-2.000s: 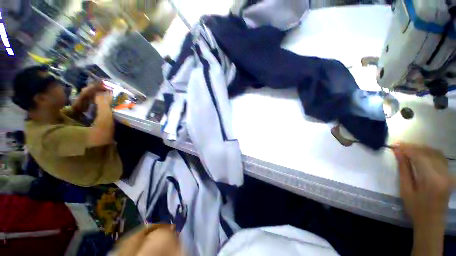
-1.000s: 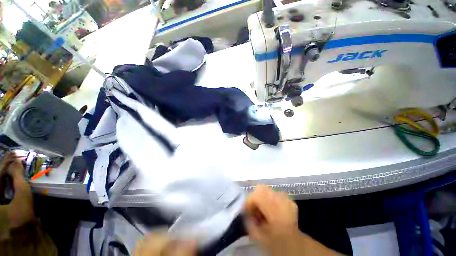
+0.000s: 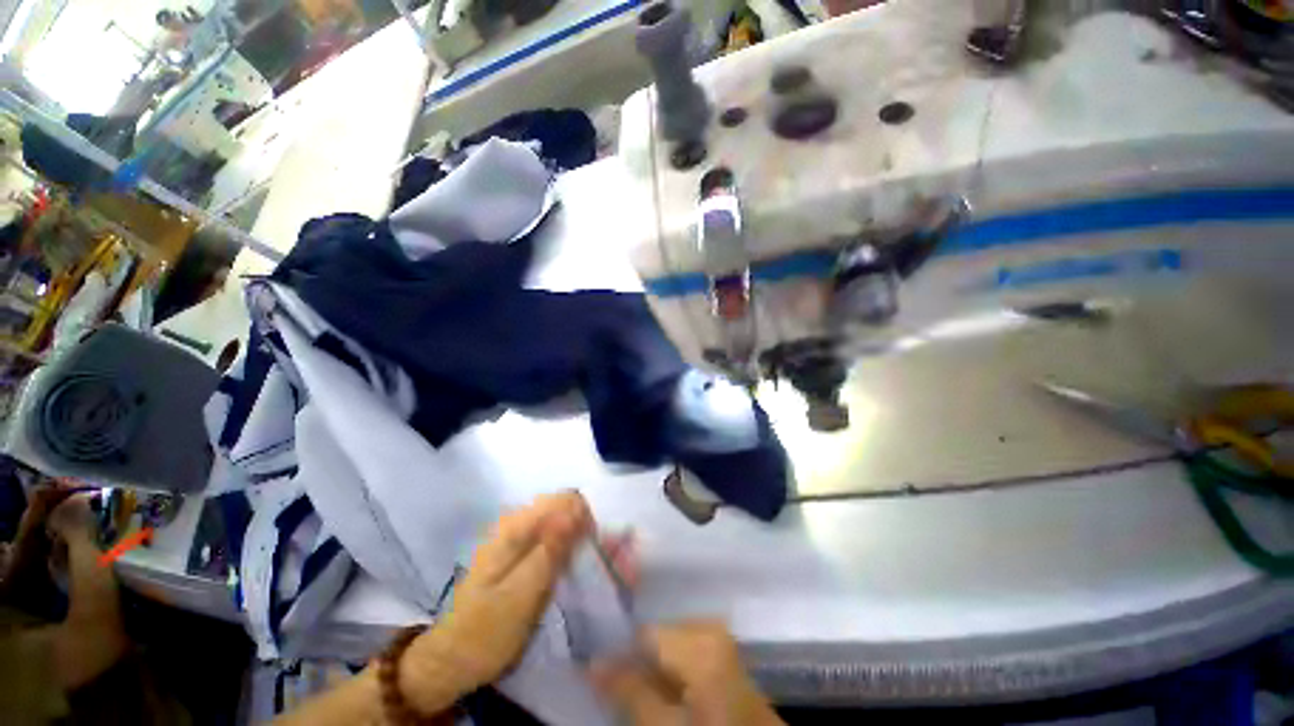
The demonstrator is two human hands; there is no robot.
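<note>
The garment has a navy part running across the table to the lit spot under the machine head, and a pale grey-white part hanging toward the table's front edge. My left hand, with a brown bead bracelet at the wrist, grips a pale edge of the garment. My right hand, blurred and low in the picture, holds the same pale piece just to the right. The sewing machine stands above the navy end; its needle cannot be made out.
Scissors with yellow and green handles lie right of the machine head. A grey fan-like box stands at the left. Another person's arm shows at the lower left. A measuring scale runs along the table's front edge.
The view has swung toward the machine and come closer. My hands have come together on the pale part, now over the table's front area. The navy part still lies at the machine head.
</note>
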